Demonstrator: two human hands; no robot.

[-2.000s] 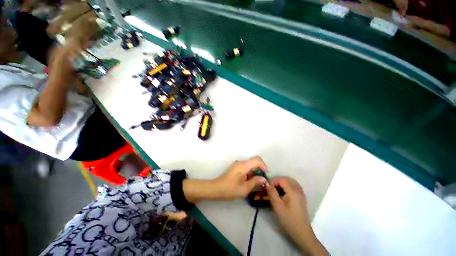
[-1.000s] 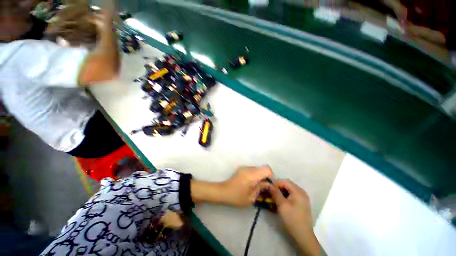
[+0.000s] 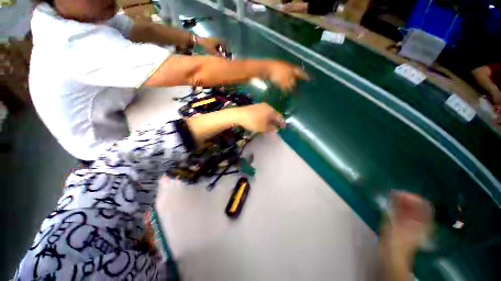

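My left hand point(image 3: 261, 117) reaches over the pile of black units at the bench's conveyor-side edge. Its fingers are bent together, and whether they hold something cannot be told. My right hand point(image 3: 409, 217) is strongly blurred at the lower right, over the conveyor edge; its grip is unclear. The pile of partly assembled units point(image 3: 206, 159) lies partly hidden under my left forearm. One black unit with a yellow strip point(image 3: 238, 197) lies apart on the bench, near a small green board point(image 3: 247, 166).
A person in a white shirt point(image 3: 93, 71) sits at the left, one arm stretched over the pile towards the green conveyor point(image 3: 340, 126). A small pale item point(image 3: 458, 224) lies on the conveyor at the right. White blocks point(image 3: 411, 73) stand along its far side.
The view has swung left. My hands have parted from the black unit they worked on, left towards the pile, right towards the conveyor. The neighbour's arm now reaches across.
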